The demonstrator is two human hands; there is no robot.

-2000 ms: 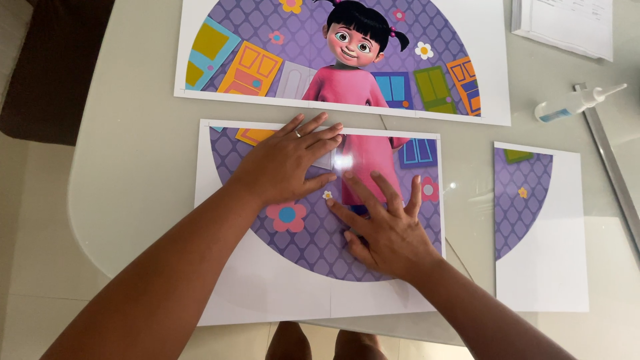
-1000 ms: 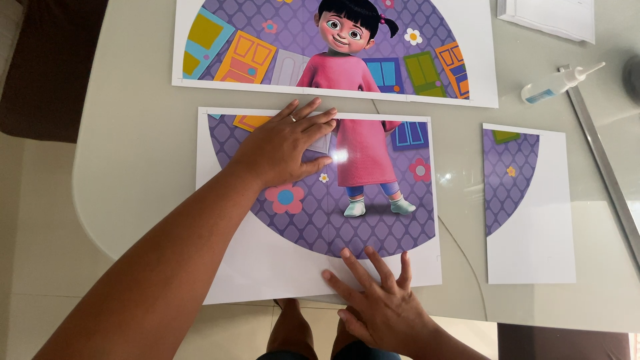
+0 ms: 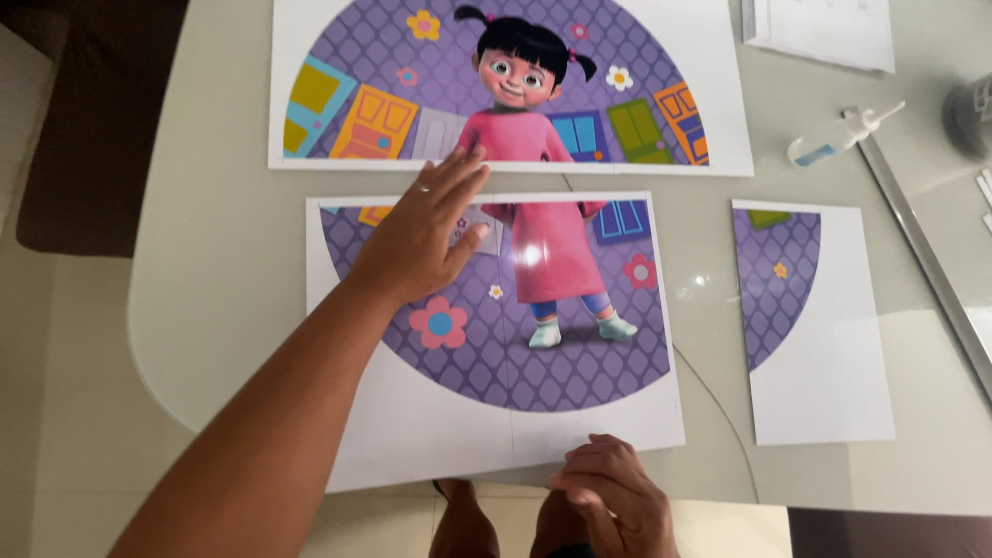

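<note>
My left hand [image 3: 426, 232] lies palm down with fingers apart across the top edge of the lower printed sheet [image 3: 434, 434], its fingertips reaching the bottom edge of the upper printed sheet [image 3: 728, 93]. The lower print shows a pink dress, legs and flowers on purple; the upper one shows a cartoon child with pigtails and coloured doors. At the lower sheet's bottom edge is my right hand [image 3: 616, 492], fingers bent; whether it pinches the edge is unclear. A narrower printed sheet [image 3: 818, 387] lies apart on the right, with a piece of the purple curve.
A glue bottle with a nozzle [image 3: 829, 143] lies at the right beside a long metal strip [image 3: 926, 263]. A stack of white paper [image 3: 821, 31] and a dark round object [image 3: 969, 116] are farther back. A thin cord [image 3: 717, 407] runs over the glass table [image 3: 209, 256].
My right hand has moved from the printed area down to the lower sheet's bottom edge. My left hand's fingertips have shifted up, from the lower sheet to the upper sheet's edge.
</note>
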